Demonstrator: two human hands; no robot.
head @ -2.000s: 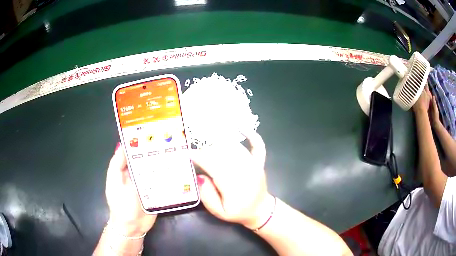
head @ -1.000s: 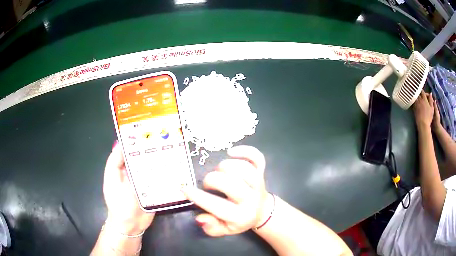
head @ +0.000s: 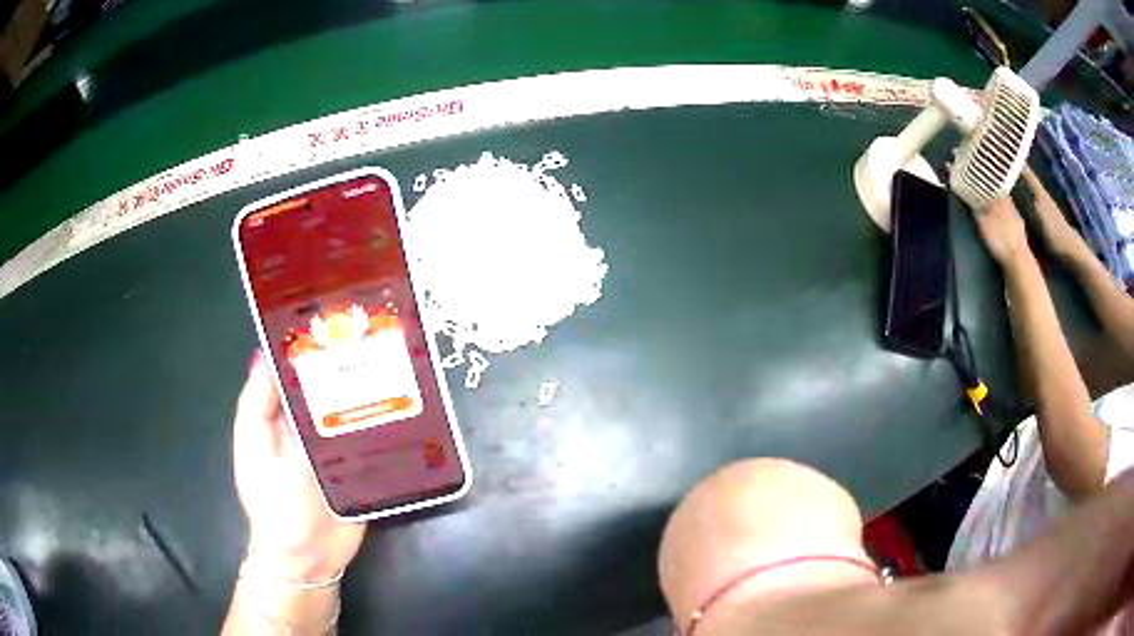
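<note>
My left hand (head: pixel 284 497) holds a smartphone (head: pixel 354 354) with a pale rim upright towards me. Its screen is dark red with a bright white and orange pop-up in the middle. My right hand (head: pixel 761 532) is off the phone at the lower right, close to the camera; only its rounded, overexposed back and the wrist with a thin red band show, and its fingers are hidden. A heap of small white parts (head: pixel 507 255) lies on the dark green bench just right of the phone, with loose pieces at its edge and one piece apart below it.
A cream fan (head: pixel 997 137) stands at right beside a black phone (head: pixel 918 263) and a cable with a yellow tag (head: pixel 976 395). A neighbour's arms (head: pixel 1045 336) reach to blue-white bagged goods (head: pixel 1094 174). A white strip with red lettering (head: pixel 535 102) borders the green belt (head: pixel 597 37).
My right hand has left the phone and moved down and right. The screen has changed from orange and white to dark red with a pop-up. The whole view has shifted slightly.
</note>
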